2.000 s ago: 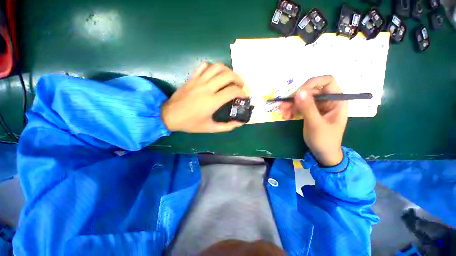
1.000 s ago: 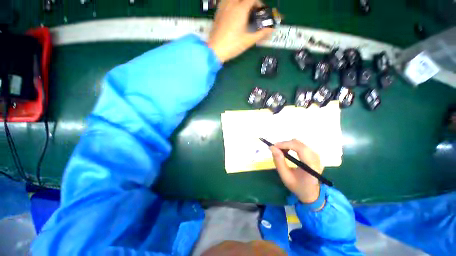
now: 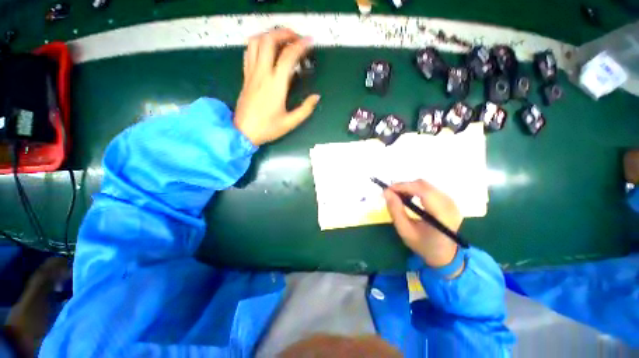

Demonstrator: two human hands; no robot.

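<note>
My left hand is over the green surface, its fingers and thumb spread. A dark unit shows partly beneath its fingertips; the thumb is apart from it, and whether the fingers touch it is hidden. My right hand holds dark tweezers, their tip over the white adhesive sheet with a yellow lower edge. A few small dark marks show near the sheet's lower left. No piece is visible at the tip. Black units lie along the sheet's top edge.
More black units lie beyond the sheet. A white strip crosses the surface; a few units lie past it. A red tray with a black device and cables is left. A clear plastic item with a white label is right. Other people's hands show at both edges.
My left hand has let go of the unit it held over the white strip and moved left and nearer. My right hand keeps the tweezers over the sheet. The view has shifted slightly.
</note>
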